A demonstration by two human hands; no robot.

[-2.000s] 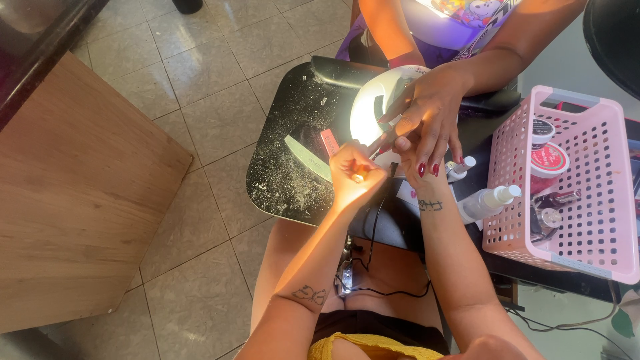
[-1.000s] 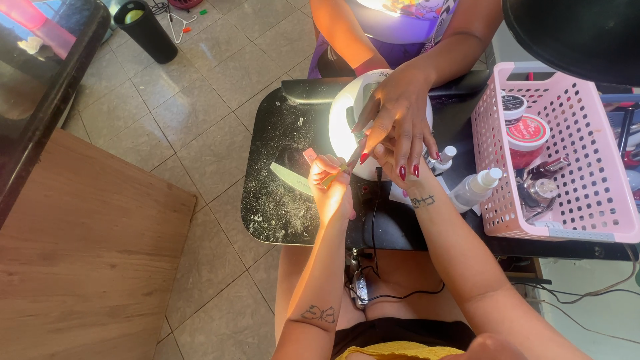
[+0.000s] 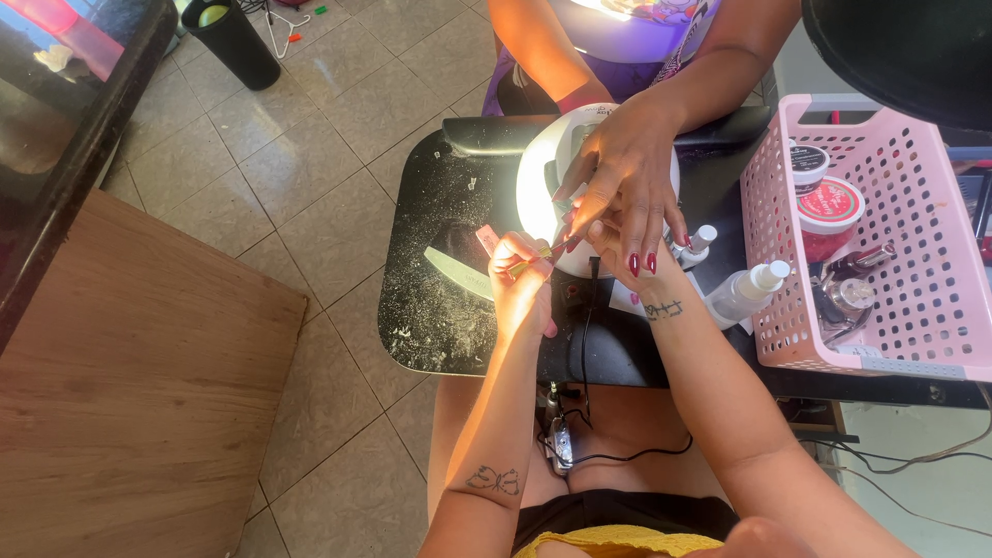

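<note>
My left hand point(image 3: 521, 283) grips a slim, gold-coloured brush handle point(image 3: 530, 262), its tip at a fingernail of the other person's hand point(image 3: 639, 167). My right hand point(image 3: 616, 240) lies under that hand and touches its fingers; where my fingers close is partly hidden. Several of the other person's long nails are glossy dark red. Behind our hands a round white lamp point(image 3: 536, 182) glows on the black table point(image 3: 449, 310). A pale green curved nail file point(image 3: 457, 273) and a pink block-like item point(image 3: 487, 239) lie beside my left hand.
White-capped bottles point(image 3: 748, 291) stand right of my right wrist. A pink perforated basket point(image 3: 922, 232) holds jars point(image 3: 831, 213) and small bottles. A black cable point(image 3: 587, 341) hangs over the table edge. Pale dust covers the table's left part. A dark lamp hood point(image 3: 907, 62) overhangs top right.
The other person's hand has turned so its fingers point more downward. The brush is seen at the nails throughout. The view has shifted, bringing a black bin into sight.
</note>
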